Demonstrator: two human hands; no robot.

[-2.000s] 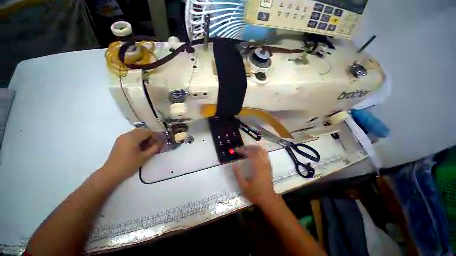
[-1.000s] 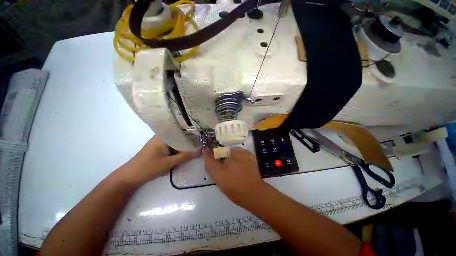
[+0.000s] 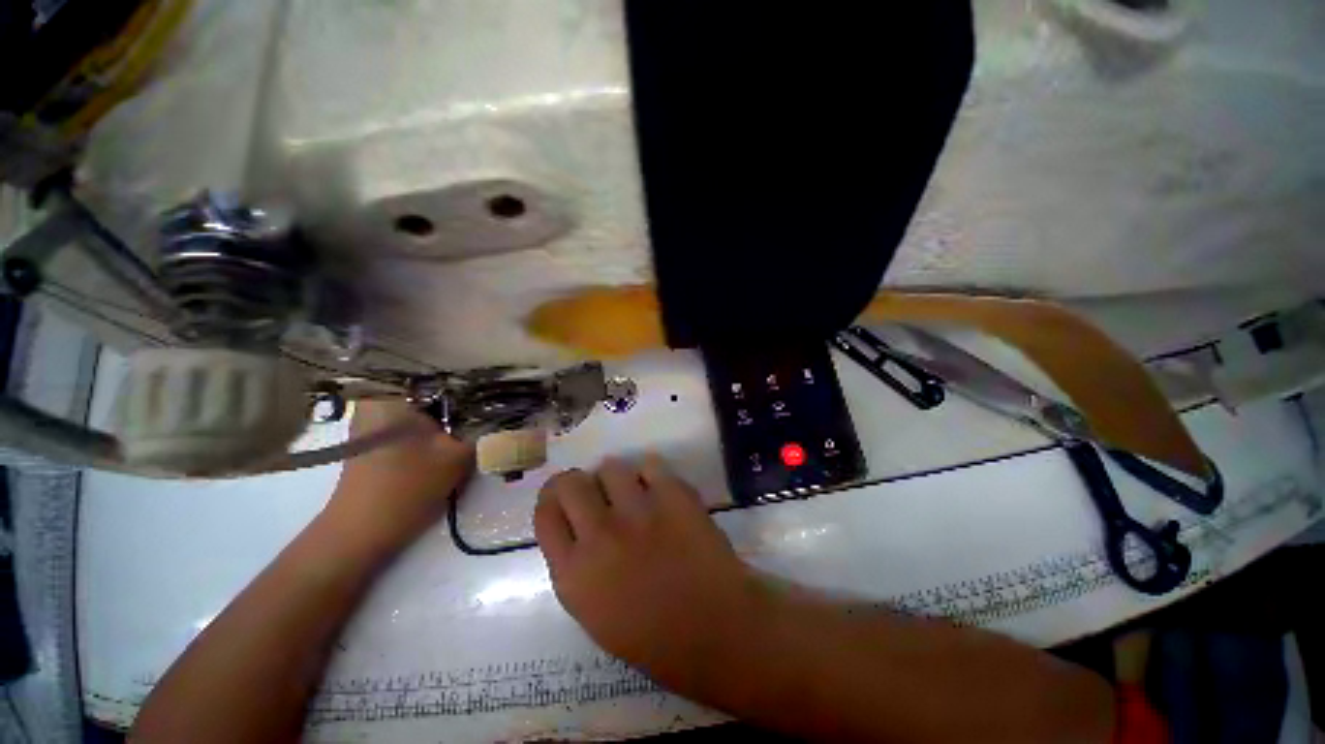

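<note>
The needle and presser foot area [image 3: 480,400] of the sewing machine head is close in front of me, at the left. My left hand [image 3: 400,472] is at it, with its fingertips hidden behind metal parts, so I cannot tell whether it holds anything. My right hand [image 3: 639,560] rests on the machine bed just right of the small cream knob [image 3: 512,452], fingers bent and fingertips turned down. Nothing shows in it, but its palm side is hidden. A smartphone [image 3: 785,422] with a lit dark keypad and red dot lies on the bed right of my right hand.
Fabric shears [image 3: 1065,422] and black thread snips [image 3: 889,366] lie right of the phone. A black elastic band [image 3: 799,160] wraps the machine arm. A tan strip [image 3: 1075,364] curves below it. The tension knob [image 3: 211,407] is large at left. A ruler scale [image 3: 480,693] runs along the table front.
The view has moved much closer to the machine head. My right hand left the phone for the needle area, then drew back a little to the right. My left hand stays at the needle area.
</note>
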